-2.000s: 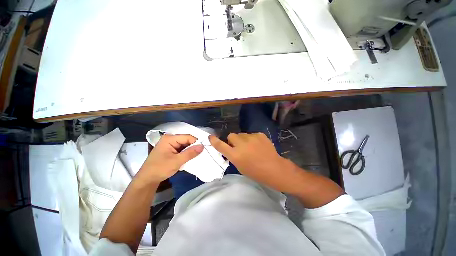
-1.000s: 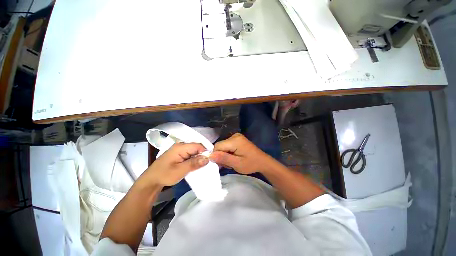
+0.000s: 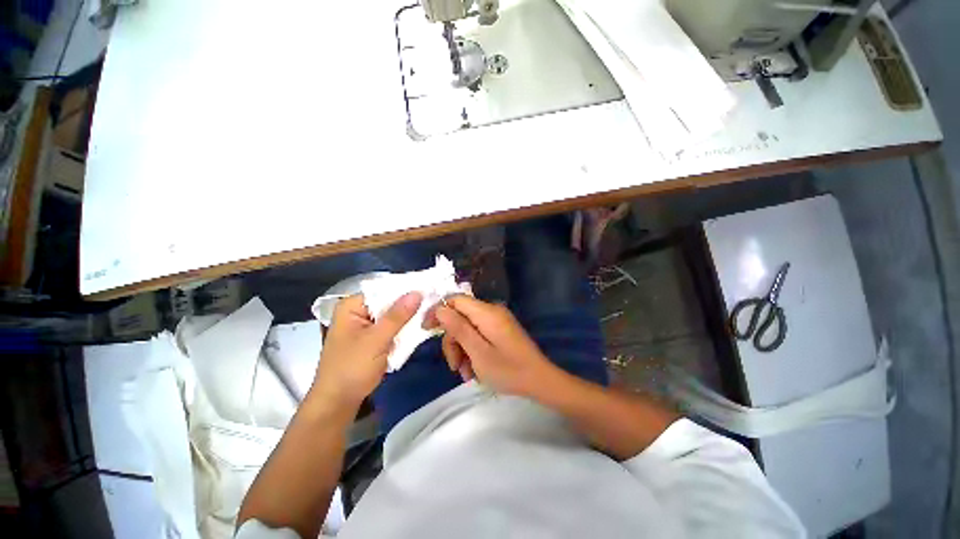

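A white folded fabric piece (image 3: 405, 290) is held over the lap, below the table's front edge, with a frayed end pointing up and a curved loop at its left. My left hand (image 3: 363, 342) pinches it from the left with thumb and fingers. My right hand (image 3: 490, 342) has its fingertips at the piece's right edge, thumb and forefinger together. The fingers hide part of the cloth.
The wood-edged white table (image 3: 284, 190) is in front, with the sewing machine's needle area (image 3: 463, 63) and white strips (image 3: 658, 84) on it. Scissors (image 3: 760, 316) lie on the right stand (image 3: 816, 368). A cloth heap (image 3: 226, 421) covers the left stand.
The held piece has been turned, so its frayed end now points up instead of hanging down. The view has shifted and tilted slightly.
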